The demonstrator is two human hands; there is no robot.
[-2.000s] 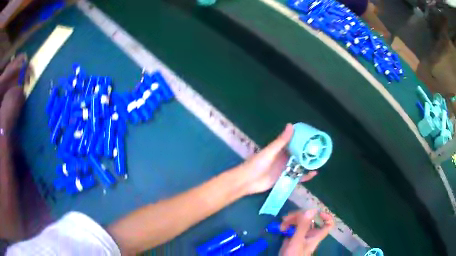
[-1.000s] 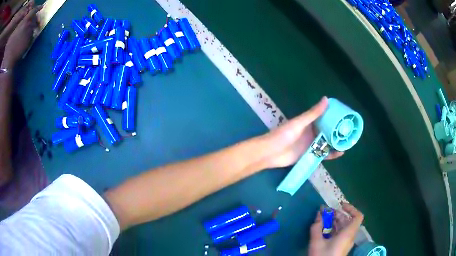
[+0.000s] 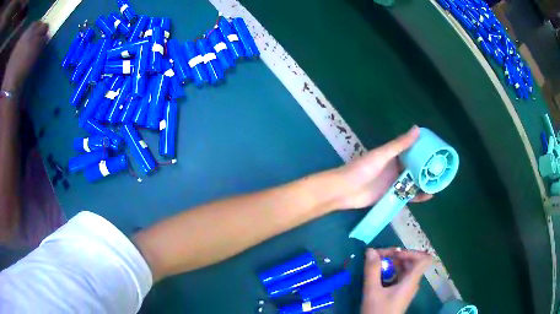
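Observation:
My left hand holds a turquoise fan body by its round head, over the belt edge rail. Its flat handle points down and left, open side up, with a small circuit board showing near the head. My right hand, at the bottom, holds a blue battery cell between thumb and fingers, seen nearly end-on and just below the handle. Several blue cells lie on the table left of my right hand, with thin leads at their ends.
A large pile of blue cells lies at the upper left. A green conveyor runs beyond the speckled white rail. Another fan head shows at the bottom edge. A neighbour's arm is at the left. More cells lie across the belt.
My left hand and the fan body have moved right, with a small shift up overall. My right hand has taken hold of a cell and turned it from upright to nearly end-on.

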